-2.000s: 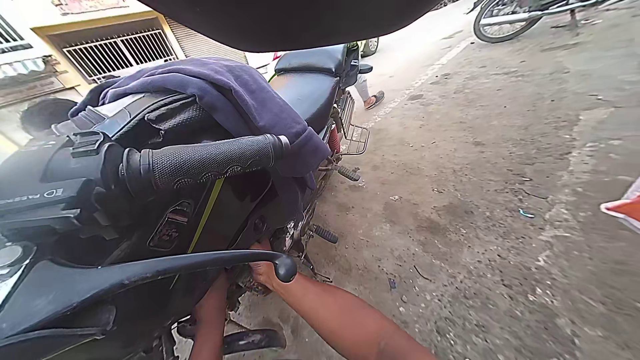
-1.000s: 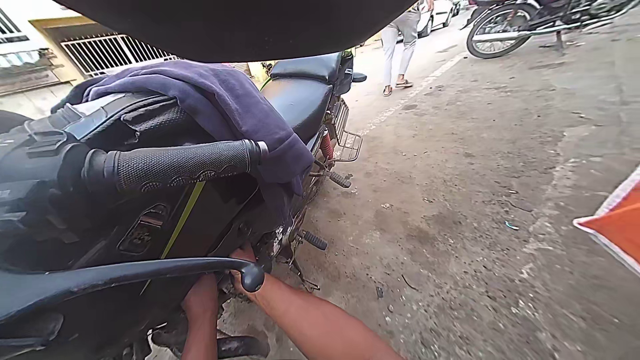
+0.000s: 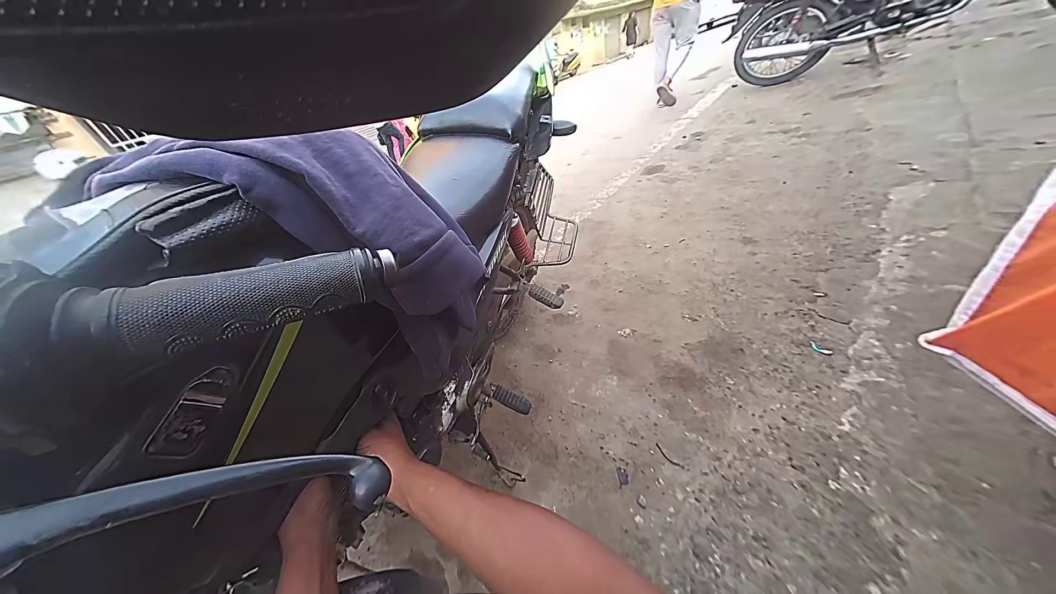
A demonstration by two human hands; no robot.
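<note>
A black motorcycle with a yellow-green stripe on its side panel (image 3: 313,371) stands at left. My right hand (image 3: 388,445) reaches in under the panel, near the engine; its fingers are hidden. Left of it, my left hand (image 3: 313,499) goes in behind the hand lever (image 3: 247,478), only the wrist area showing. What either hand touches cannot be seen. Above them are the rubber handlebar grip (image 3: 239,301) and a purple-grey cloth garment (image 3: 355,198) draped over the tank, in front of the black seat (image 3: 466,173).
Two footpegs, the front one (image 3: 510,398) nearer my right hand, and a wire side guard (image 3: 557,239) stick out over the rough ground. An orange cloth with white edging (image 3: 1006,322) is at right. Another motorcycle (image 3: 784,49) and a walking person (image 3: 675,41) are farther back.
The person in the street is at a different spot in the walk. Both arms remain reaching in under the side panel. The view has shifted, with more of the orange cloth showing than two seconds ago.
</note>
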